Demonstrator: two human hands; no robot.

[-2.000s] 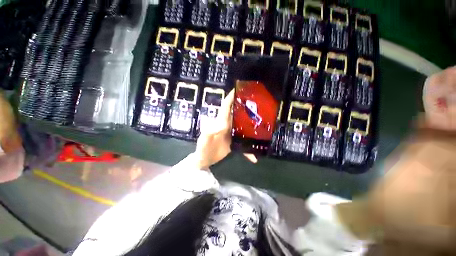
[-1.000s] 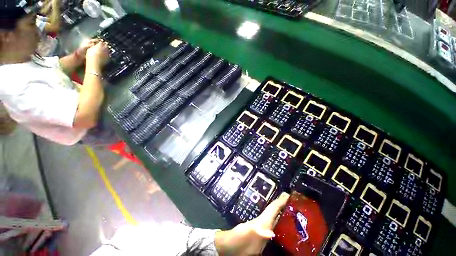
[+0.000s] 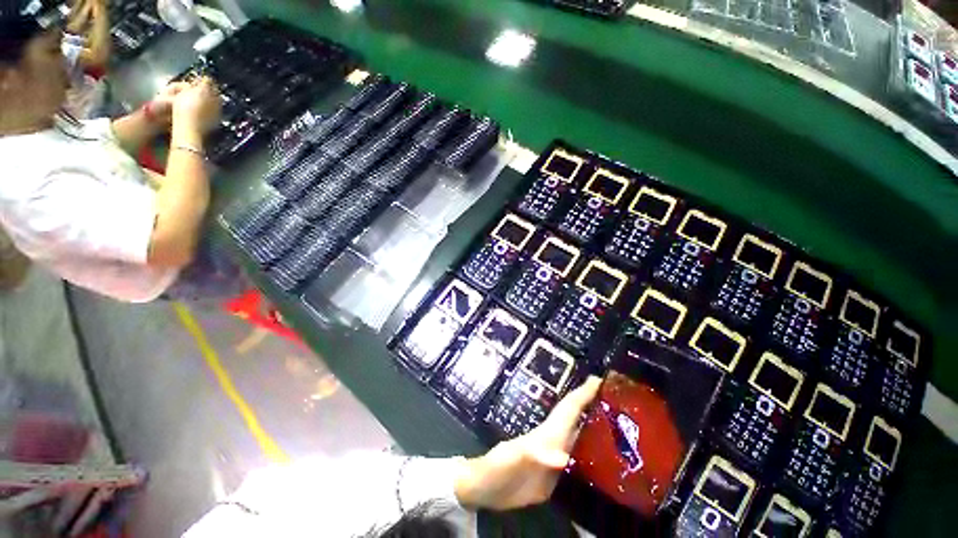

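A smartphone (image 3: 643, 436) with a red picture on its dark screen is held above the phone tray, near the bottom of the view. My left hand (image 3: 525, 462) grips it by its left edge, thumb along the side. The black phone tray (image 3: 460, 413) lies flat on the green bench with rows of small keypad phones (image 3: 690, 247), gold-edged screens at their tops. The smartphone hides part of the middle and front rows. My right hand is not in view.
Ridged stacked trays (image 3: 352, 184) and a clear plastic tray (image 3: 394, 252) lie left of the phone tray. Another worker (image 3: 89, 210) is at the far left, hands over a black tray (image 3: 268, 84). Clear trays (image 3: 783, 23) lie across the bench. A red stool (?) (image 3: 257, 310) stands below.
The view has turned left, bringing the other worker into view. My right hand, blurred at the right earlier, has left the picture. My left hand still holds the smartphone.
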